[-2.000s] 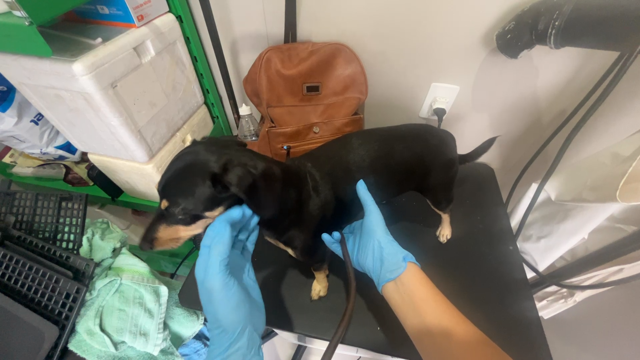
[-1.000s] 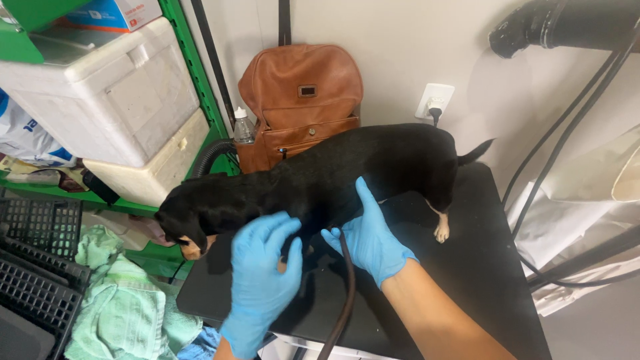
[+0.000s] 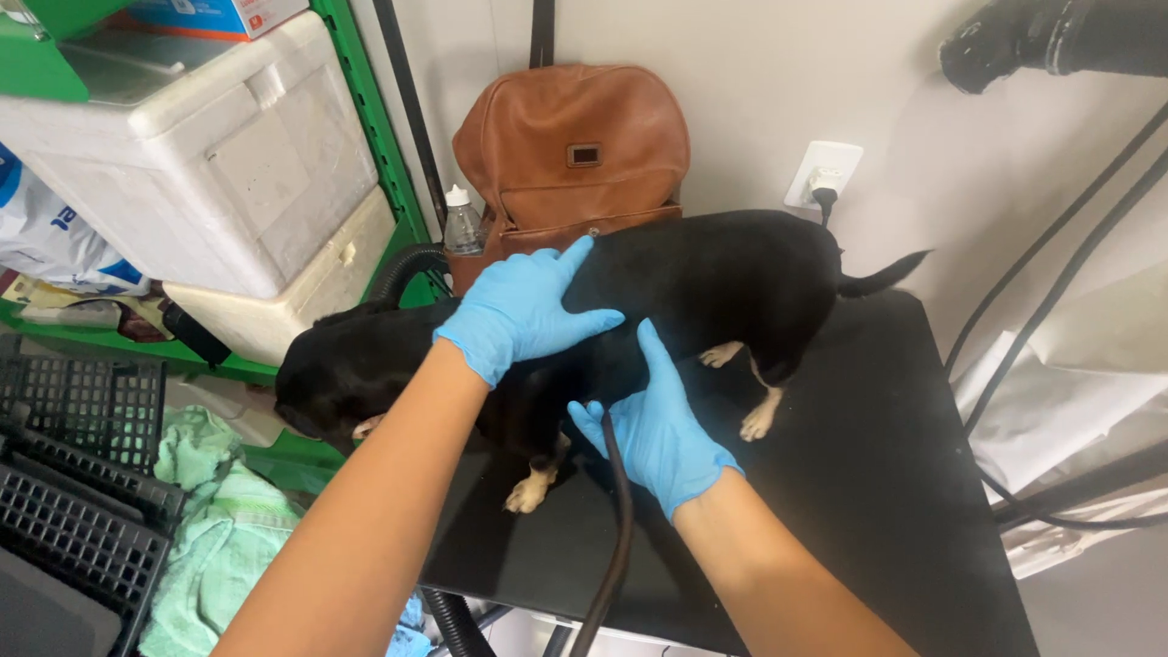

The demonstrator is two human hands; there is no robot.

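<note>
A black dog with tan paws (image 3: 721, 265) stands on a black tabletop (image 3: 849, 511), its head lowered toward the left and its tail to the right. My left hand (image 3: 529, 310), in a blue glove, rests on the dog's back near the shoulders, thumb spread from the fingers. Against the dog's side and underside lies my right hand (image 3: 662, 424), gloved too, its fingers partly hidden. A dark brown leash or cord (image 3: 620, 520) hangs from between the right hand's thumb and fingers past the near table edge.
A brown leather backpack (image 3: 584, 137) with a clear bottle (image 3: 463, 224) stands behind the dog. White foam boxes (image 3: 246, 164) fill the green shelf at left. Black plastic grates (image 3: 82, 511) and green towels (image 3: 224, 520) lie lower left. Black cables (image 3: 1049, 310) hang at right.
My left hand has moved from beside the dog's head and neck up onto its back. The dog's head has lowered. My right hand has stayed at its side.
</note>
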